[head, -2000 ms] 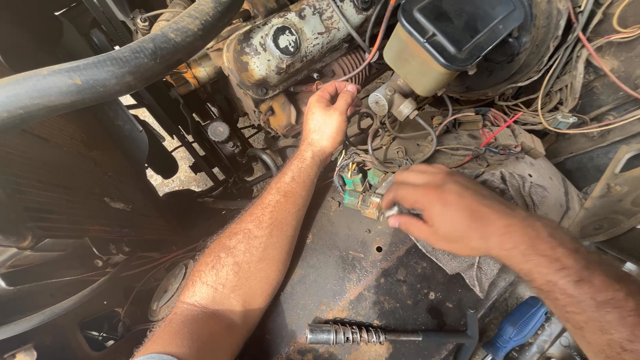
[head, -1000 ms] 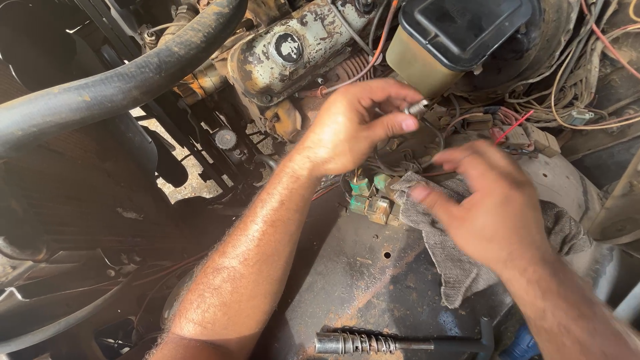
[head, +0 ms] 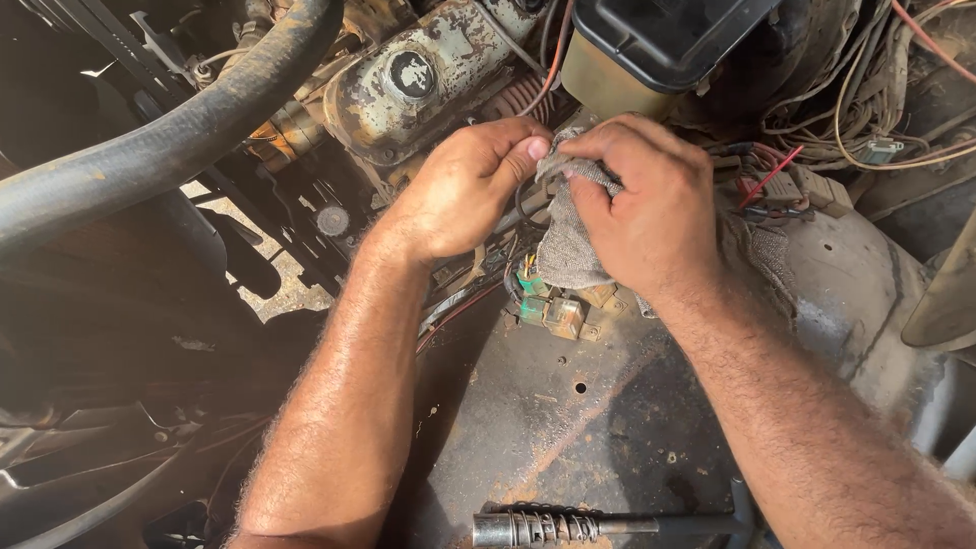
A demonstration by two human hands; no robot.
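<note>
My left hand (head: 476, 179) is closed near the top centre, its thumb and fingertips pinching something at the edge of a grey cloth rag (head: 568, 244). What lies inside that pinch is hidden by the fingers and the cloth. Right beside it, my right hand (head: 652, 202) grips the rag between thumb and fingers, and the rest of the cloth hangs below and behind the wrist. Under the rag, relays with green connectors (head: 563, 316) sit on the dark metal panel. A socket tool with a coil spring (head: 534, 528) and a bent handle lies at the bottom.
A thick black hose (head: 175, 133) crosses the upper left. The engine's worn valve cover (head: 412, 84) is beyond my left hand, with a black-lidded fluid reservoir (head: 621, 69) to its right. Loose wires (head: 846, 122) and connectors spread at upper right. The metal inner panel (head: 534, 427) has a small hole.
My right hand has taken hold of the rag, which lay on the panel, and brought it up against my left hand. A small metal piece showed in my left fingers one second ago.
</note>
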